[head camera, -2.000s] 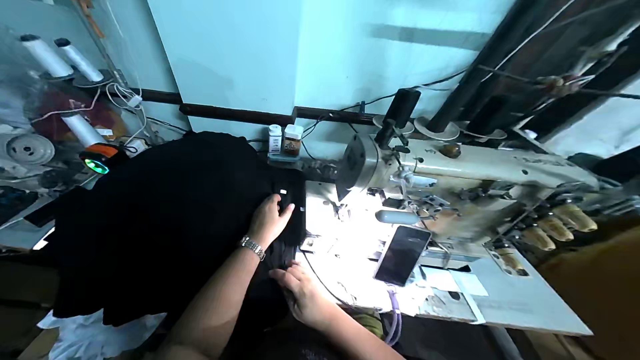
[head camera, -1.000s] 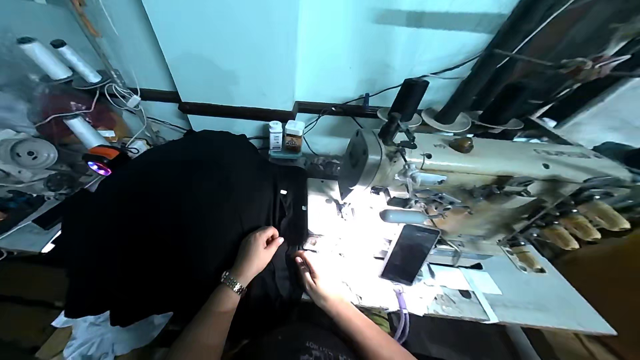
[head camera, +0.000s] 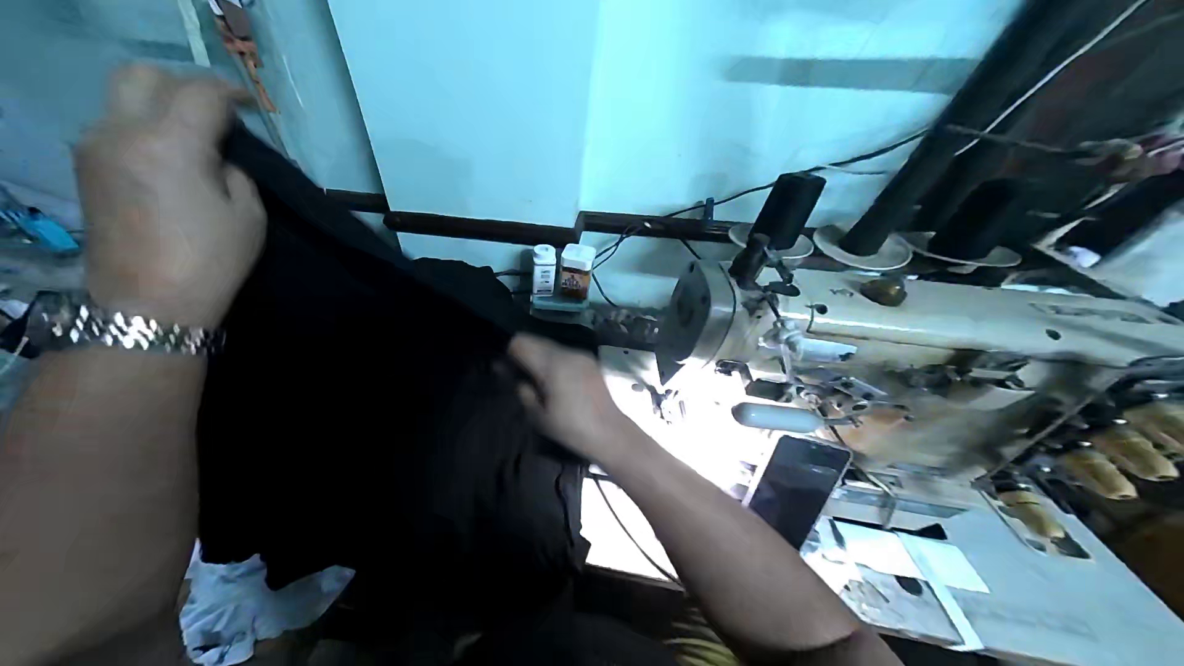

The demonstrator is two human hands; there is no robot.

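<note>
My left hand (head camera: pixel 166 194), blurred and wearing a metal-band watch (head camera: pixel 129 330), is raised at the upper left and grips an edge of black fabric (head camera: pixel 370 398). From there the cloth slants down to my right hand (head camera: pixel 564 393), which is closed on it near the middle of the view. Folds of the fabric hang between and below both hands, in front of the table's left part. To the right of my right hand stands an industrial sewing machine (head camera: pixel 925 324), its needle area (head camera: pixel 671 398) brightly lit, with no fabric seen under it.
A smartphone (head camera: pixel 800 486) leans at the machine's front. Two small bottles (head camera: pixel 560 270) stand behind the fabric. Black thread cones (head camera: pixel 786 211) rise behind the machine. Paper pieces (head camera: pixel 911 558) lie on the worktable (head camera: pixel 1064 592). White cloth (head camera: pixel 250 606) shows at the lower left.
My left hand has moved up and to the left, lifting the black fabric that lay spread beside the machine. My right hand has moved a little up and left and now grips the fabric.
</note>
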